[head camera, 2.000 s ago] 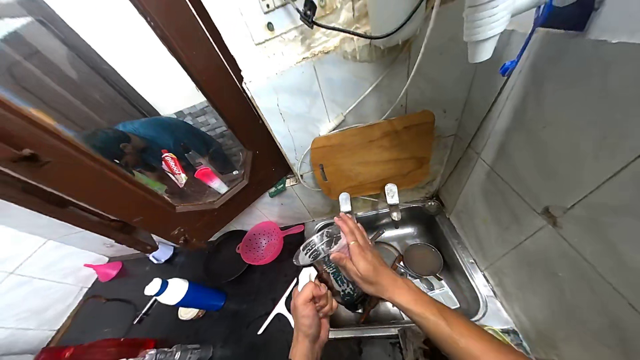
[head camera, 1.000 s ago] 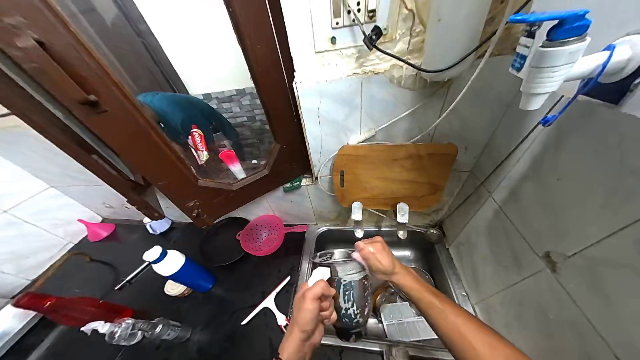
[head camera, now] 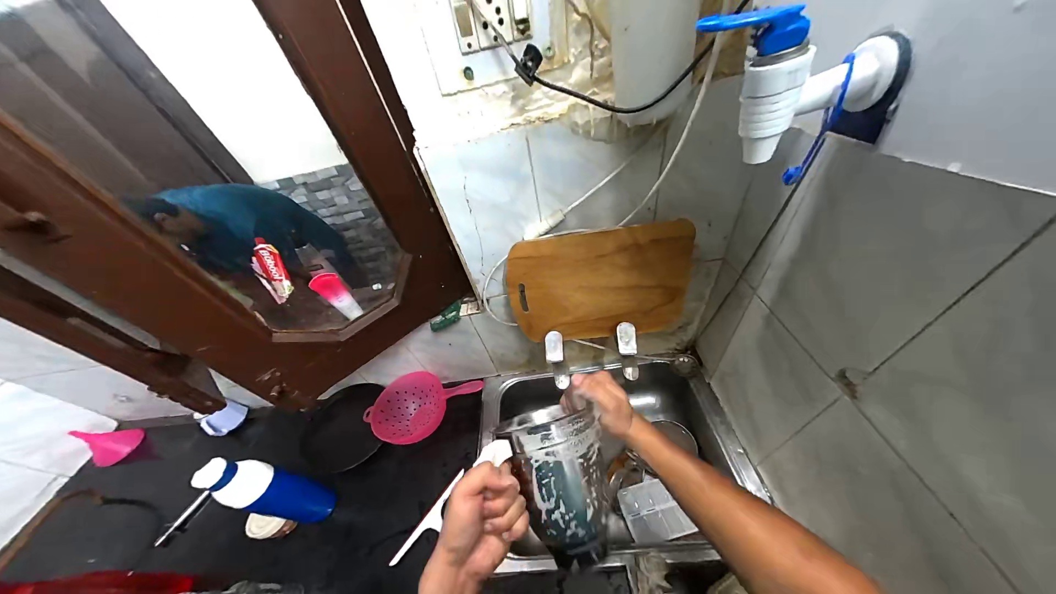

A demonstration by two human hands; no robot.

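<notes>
A wet blender jar (head camera: 561,487) with foam on its wall stands nearly upright over the left part of the steel sink (head camera: 747,462). My left hand (head camera: 485,511) is closed around its white handle. My right hand (head camera: 605,404) is at the far side of the jar's rim, near the two taps (head camera: 627,342); its fingers are blurred, and whether they hold anything cannot be told. In the basin behind the jar lie a round metal dish (head camera: 676,437) and a clear plastic divided tray (head camera: 656,510).
Left of the sink are a pink strainer (head camera: 408,408), a black pan (head camera: 340,429), a white-handled wiper (head camera: 425,520) and a blue bottle (head camera: 289,492). A wooden board (head camera: 602,280) leans behind the taps. A person (head camera: 247,223) shows in the window's glass. A dispenser tap (head camera: 775,91) juts out upper right.
My right hand was over the jar's mouth and is now at the rim's far side. The jar, tilted two seconds ago, is more upright. The view has shifted.
</notes>
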